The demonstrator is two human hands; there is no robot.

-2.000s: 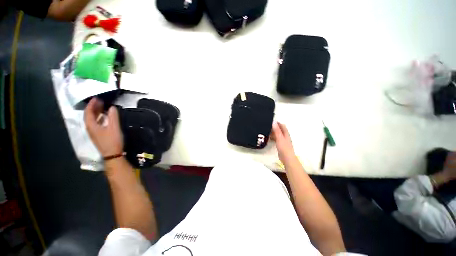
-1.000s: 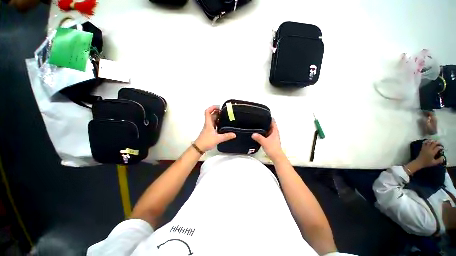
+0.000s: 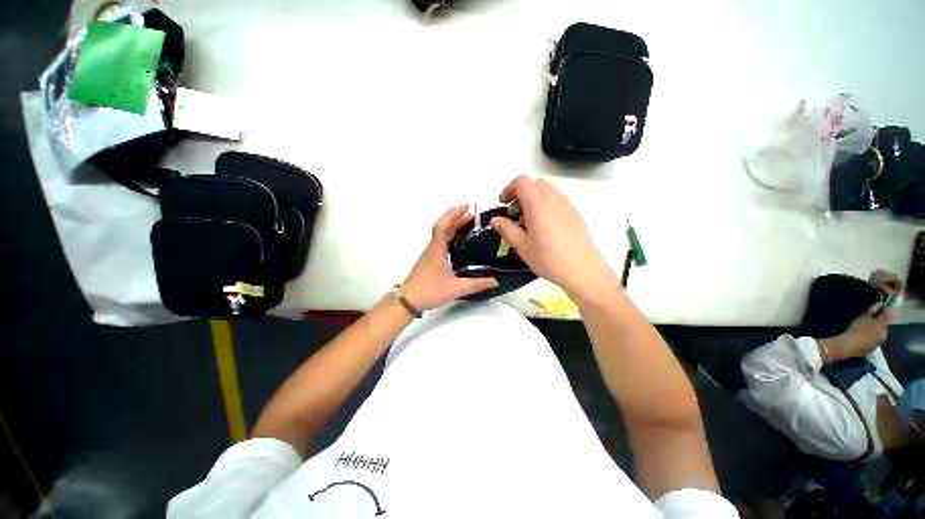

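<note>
A small black zipped bag (image 3: 487,266) is held at the table's front edge, close to my body. A yellow strip shows on it, partly covered by my fingers. My left hand (image 3: 442,266) grips its left side, with the thumb along the front. My right hand (image 3: 548,235) is at its upper right, fingers bent at the top edge near the zipper. Whether my right fingers pinch the puller is hidden. The top looks partly open, with a small pale spot near my left fingertips.
Black bags (image 3: 208,266) overlap at left beside a green card (image 3: 117,66) in clear plastic. Another black bag (image 3: 596,93) stands beyond. A green-handled tool (image 3: 636,246), dark stick (image 3: 626,271) and yellow scraps (image 3: 555,303) lie right. A person (image 3: 822,385) handles a black item at far right.
My left hand has left the bags at left and taken hold of the near bag. My right hand has moved from its right side to its top. The bag is now tilted.
</note>
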